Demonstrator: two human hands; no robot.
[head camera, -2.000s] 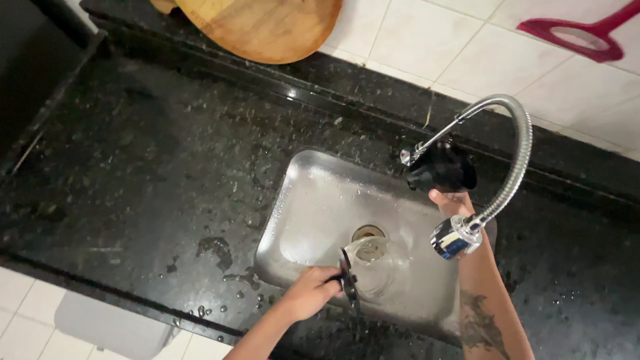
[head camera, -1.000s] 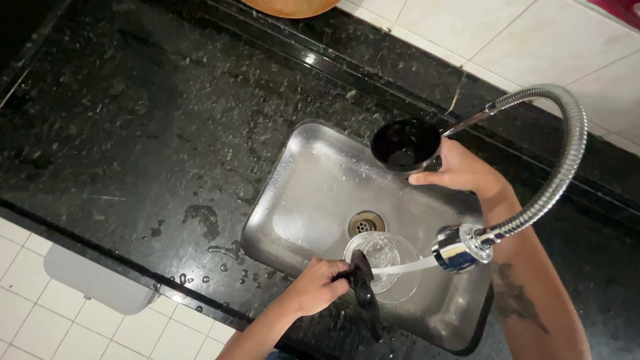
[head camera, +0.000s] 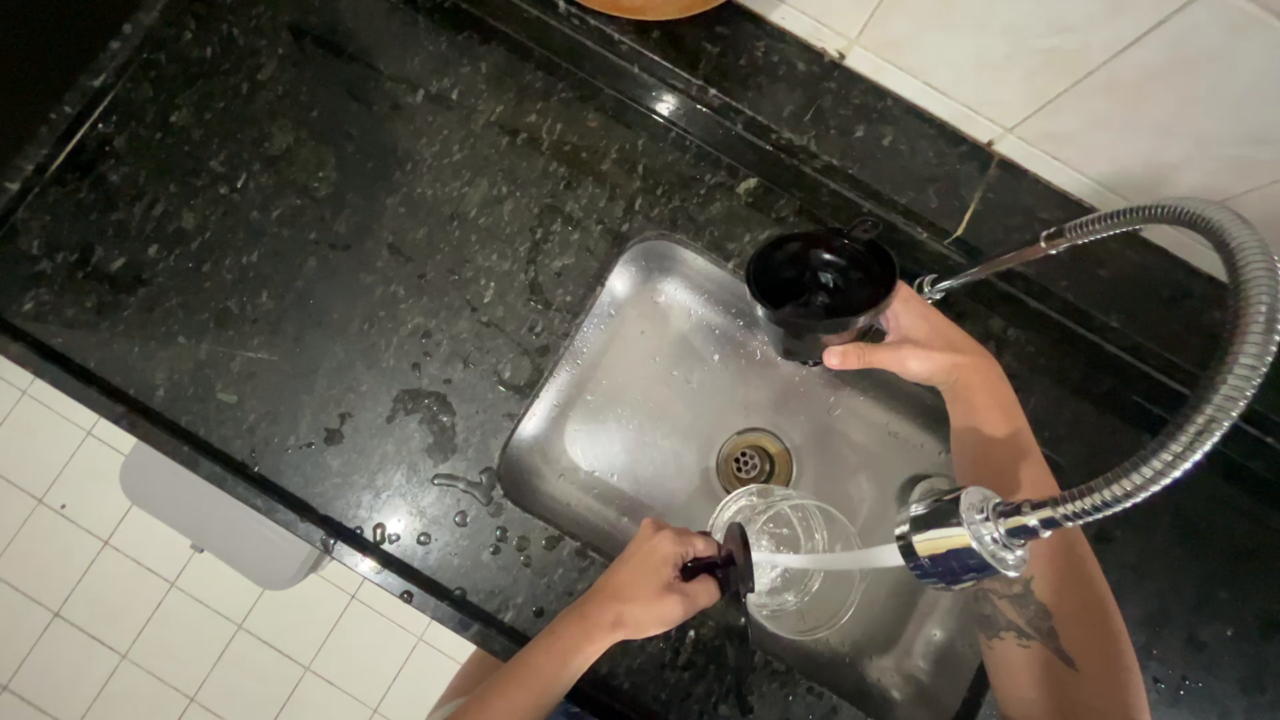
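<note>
My left hand (head camera: 665, 580) grips the knob of a small round black lid (head camera: 738, 562) in the stream of water from the chrome faucet head (head camera: 950, 537). Beyond the lid, in the steel sink (head camera: 640, 390), lies a clear round glass vessel (head camera: 815, 590), with water falling over it. My right hand (head camera: 900, 340) holds a black funnel-shaped cup (head camera: 822, 285) by its side above the sink's far edge, its wide mouth facing up. The drain (head camera: 755, 463) shows between the cup and the glass vessel.
A flexible chrome faucet hose (head camera: 1215, 380) arches over my right forearm. Black speckled stone countertop (head camera: 300, 220) with water drops surrounds the sink. Behind it rises a tiled wall (head camera: 1080, 70). The edge of a wooden board (head camera: 655, 8) shows at the top. A grey container (head camera: 215, 510) sits below the counter's front edge.
The black cup in my right hand has turned so that its open mouth faces up. My left hand still holds the lid at the water stream. The view has shifted closer to the sink.
</note>
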